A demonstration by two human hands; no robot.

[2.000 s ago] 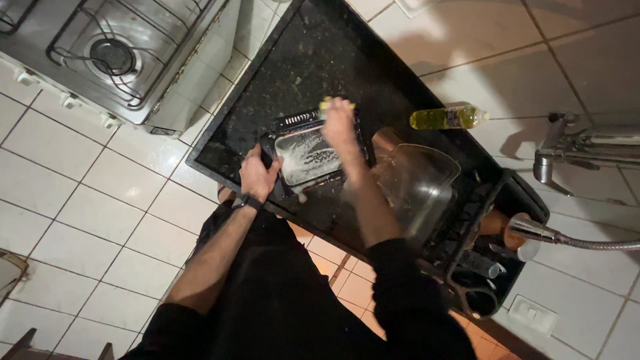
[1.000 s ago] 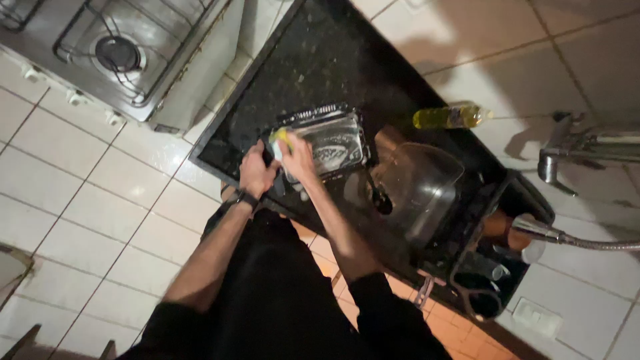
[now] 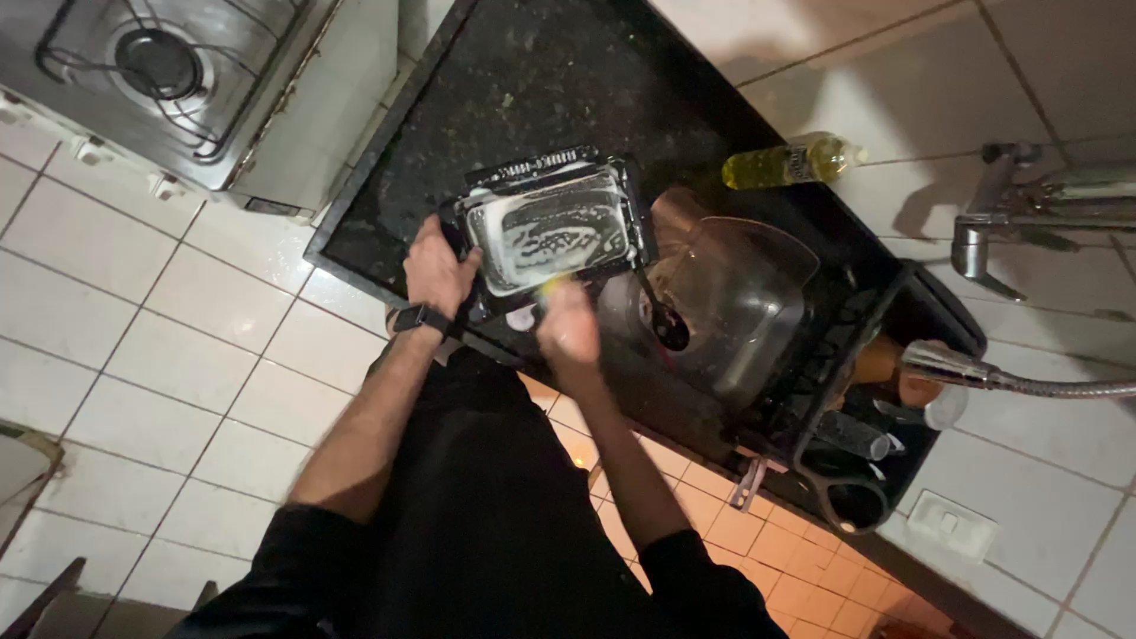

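A black rectangular appliance part with a pale, soapy centre (image 3: 555, 232) lies on the dark stone counter. My left hand (image 3: 441, 273) grips its left end, thumb on the near corner. At its near edge, my right hand (image 3: 570, 327) is blurred and closed around a yellow sponge (image 3: 557, 286), which shows only in part. A black ladle or spoon (image 3: 667, 327) reaches from the part's right corner over the steel sink basin (image 3: 754, 319).
A gas stove (image 3: 213, 80) stands at the upper left. A bottle of yellow-green liquid (image 3: 785, 162) lies in view near the tiled wall. A tap (image 3: 972, 248), a hose spray head (image 3: 941, 364) and a black dish rack (image 3: 887, 484) holding glasses are on the right.
My right hand with the sponge has gone from the part's far edge to its left end, then to its near edge. My left hand stays at the left end.
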